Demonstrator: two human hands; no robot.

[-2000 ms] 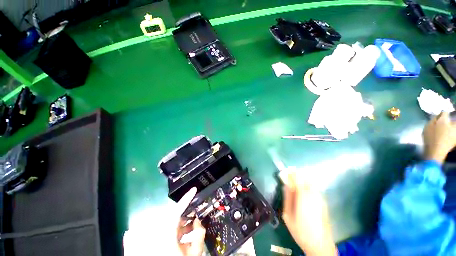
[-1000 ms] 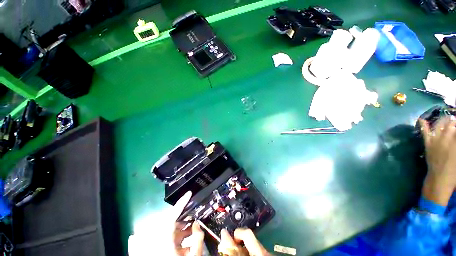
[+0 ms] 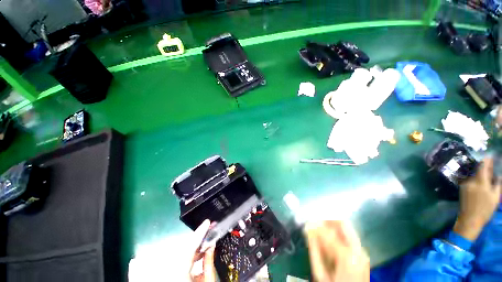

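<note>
A black hinged housing lies open on a white sheet at the lower centre, its latch cover standing up at the far end. Red and white leads and pale parts show in the near half. My left hand holds the housing's left side, with the thumb by a greyish panel edge. My right hand is blurred, to the right of the housing and apart from it. A pale, blurred stick-like thing shows just beyond it; whether the hand holds it cannot be told.
A black parts tray is at the left. Tweezers, a white cloth heap and a blue bin lie at the right. Another person's hand is at a black unit. An open housing stands at the back.
My right hand was at the housing's near edge one second ago and is now away to its right. A greyish panel edge now shows between the housing's halves. The neighbour's black unit shows more fully.
</note>
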